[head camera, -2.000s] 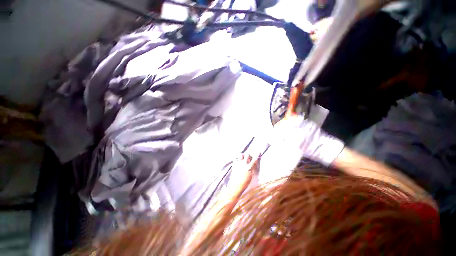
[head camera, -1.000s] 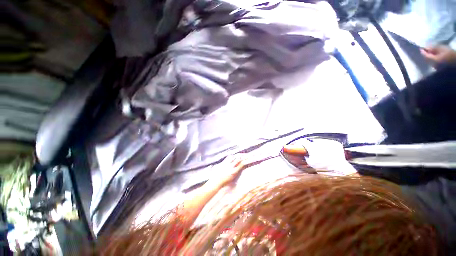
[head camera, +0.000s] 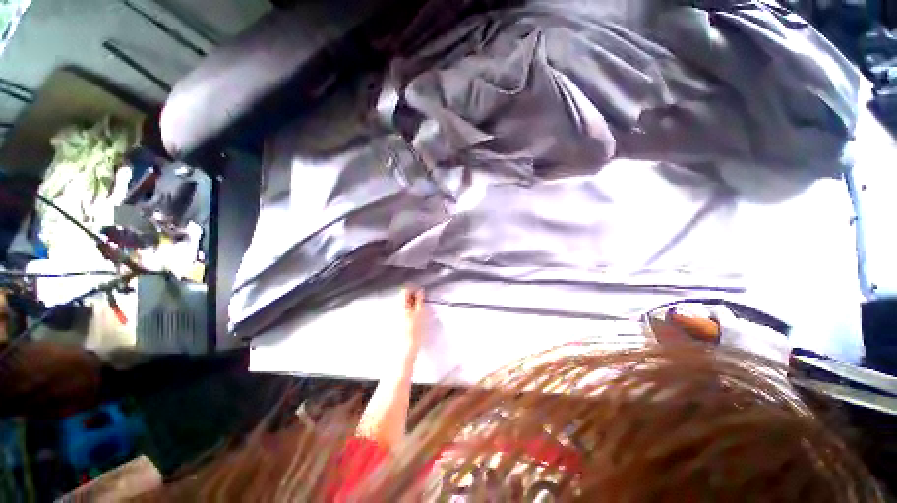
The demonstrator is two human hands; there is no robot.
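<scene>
A grey garment piece lies flat along the near table edge, with dark lines running left to right. The steam iron, with an orange-brown handle, sits on its right part. My right hand, in a white glove, is on the iron handle; hair partly hides it. My bare left hand touches the cloth edge left of the iron; its fingers are too blurred to tell whether they pinch it. Flat layered grey pieces lie at left.
A crumpled grey heap covers the back of the table. A long padded roll is at upper left. Yellow-green cloth and clutter stand beyond a dark gap at left. A pale hose runs right from the iron. Hair blocks the bottom.
The view has swung left. The iron and my gloved right hand have moved from the table's right side onto the near garment piece. My left hand remains at the cloth's near edge.
</scene>
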